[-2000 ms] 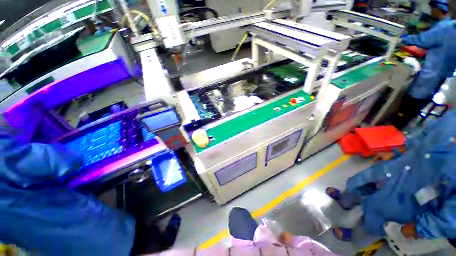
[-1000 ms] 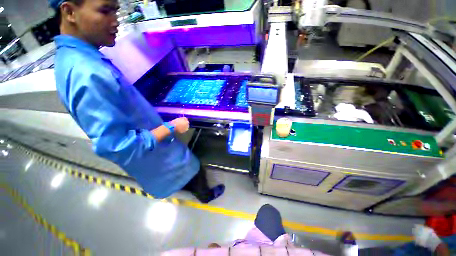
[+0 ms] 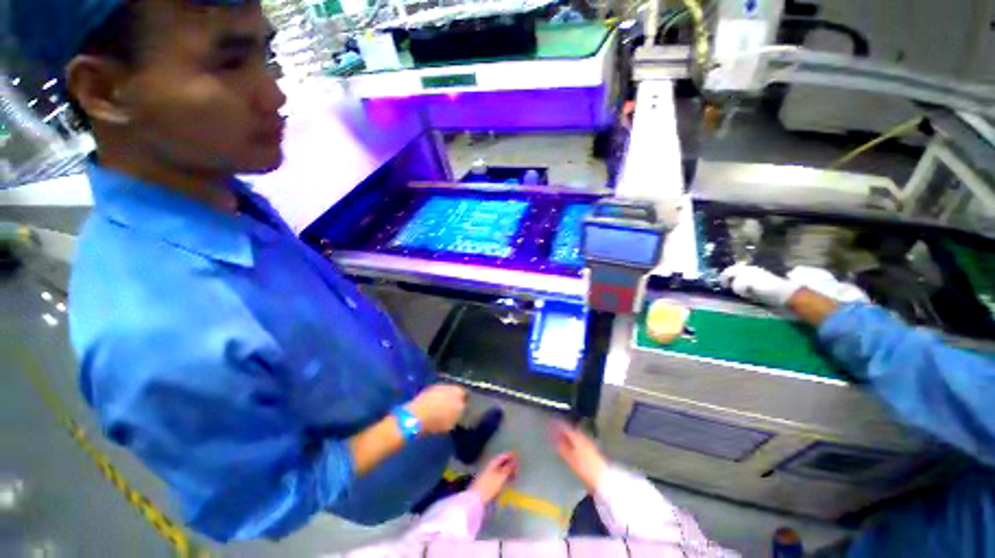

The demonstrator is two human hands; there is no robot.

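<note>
My left hand (image 3: 496, 477) and my right hand (image 3: 576, 449) are low in front of me, bare, in pink sleeves, blurred and apart; neither shows anything held. Beyond them, circuit boards (image 3: 464, 227) lie in a dark carrier under purple-blue light. A small display screen (image 3: 623, 242) stands at the right end of that section. A blue-framed tray-like object (image 3: 558, 339) hangs or sits below it. My hands touch none of these.
A person in a blue coat (image 3: 235, 360) stands close at left. At right, another person's gloved hands (image 3: 780, 286) reach over the conveyor (image 3: 698, 376) and its green panel (image 3: 753, 343). Yellow tape (image 3: 531, 505) marks the floor.
The view has turned left, then moved closer to the person at left. Both my hands have come up into clear view. Blue sleeves with white gloves now reach in over the conveyor from the right.
</note>
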